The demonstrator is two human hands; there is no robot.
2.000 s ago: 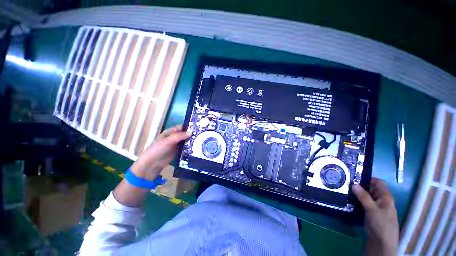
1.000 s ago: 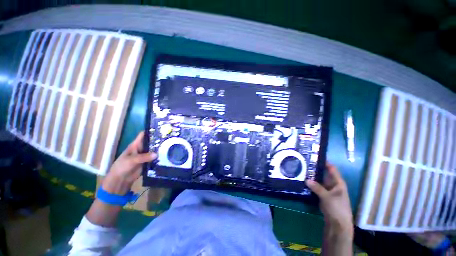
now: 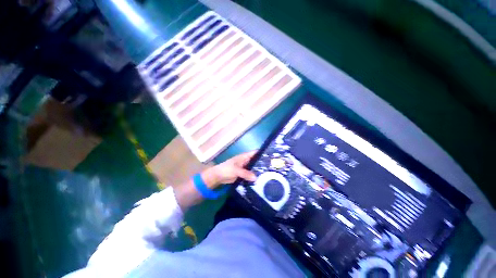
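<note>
The open laptop base (image 3: pixel 332 233) lies on the green bench, insides up, tilted in the view, its near right part cut off by the lower edge. The black battery pack (image 3: pixel 359 174) with white print runs along its far side. A silvery fan (image 3: pixel 272 191) sits near its left end, and a second fan shows at the bottom edge. My left hand (image 3: pixel 233 168), with a blue band on the wrist, holds the laptop's left edge, thumb on top. My right hand is out of the picture. The picture is blurred.
A white slotted tray (image 3: pixel 220 87) is beyond my left hand, with dark strips in its far left slots. Part of another tray (image 3: pixel 484 265) shows at the lower right corner. A pale conveyor edge (image 3: pixel 380 106) runs behind the laptop. Cardboard boxes (image 3: pixel 57 138) stand on the floor at left.
The view has swung left and rotated, so the laptop appears lower right and slanted. My right hand and most of the right tray have left the picture. My left hand still holds the laptop's edge.
</note>
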